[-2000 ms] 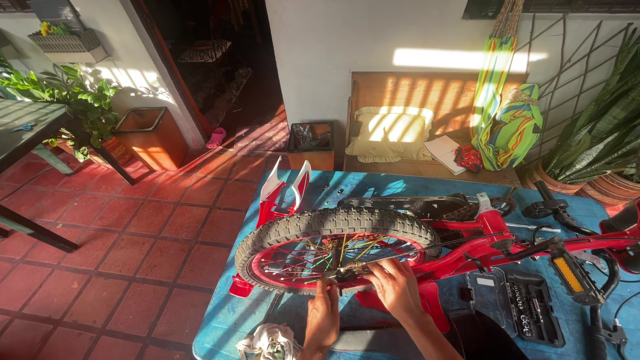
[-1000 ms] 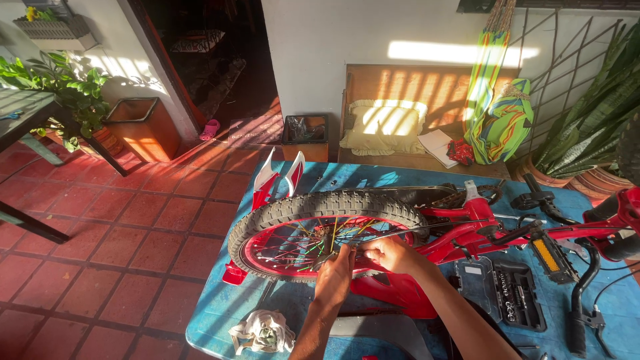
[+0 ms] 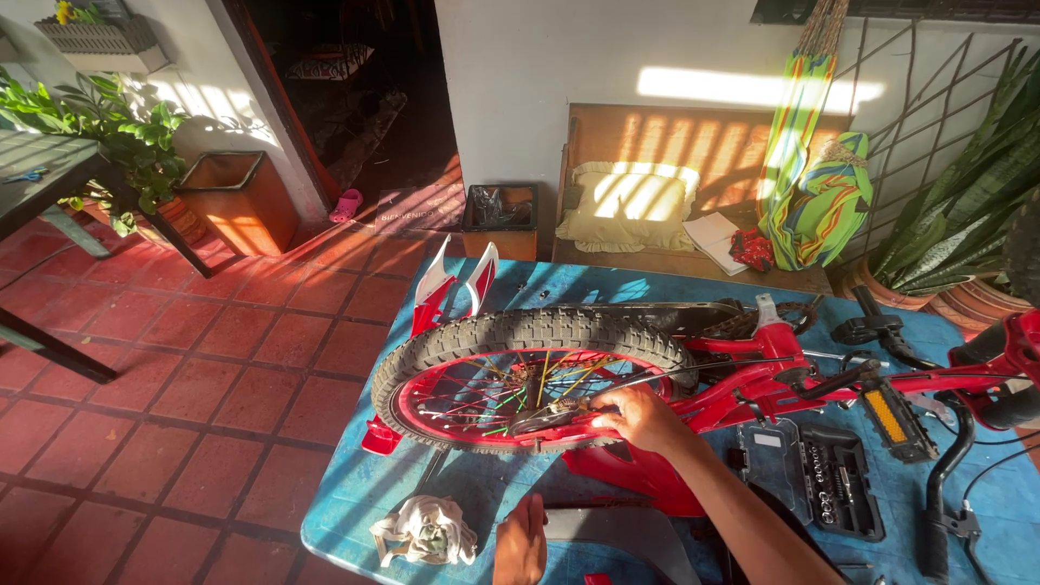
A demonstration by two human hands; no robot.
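A red bicycle frame (image 3: 735, 398) lies on its side on a blue table (image 3: 341, 496), its rear wheel's knobby tire (image 3: 528, 329) toward the left. My right hand (image 3: 638, 416) grips the frame's tube near the wheel hub, beside a brake cable. My left hand (image 3: 522, 540) is low over the near table edge, fingers curled, next to a grey curved plastic part (image 3: 617, 532); whether it holds anything is not clear. A crumpled white cloth (image 3: 426, 530) lies to its left. An opened socket set case (image 3: 841, 479) is right of my right forearm.
White and red plastic parts (image 3: 435, 280) rise beyond the wheel. A handlebar (image 3: 938, 520) with a brake lever and a pedal (image 3: 898, 418) are at the right. Behind the table are a wooden bench (image 3: 707, 146) with a cushion and a square bin (image 3: 500, 236).
My left hand has left the wheel hub and moved down toward the near table edge. My right hand stays by the hub.
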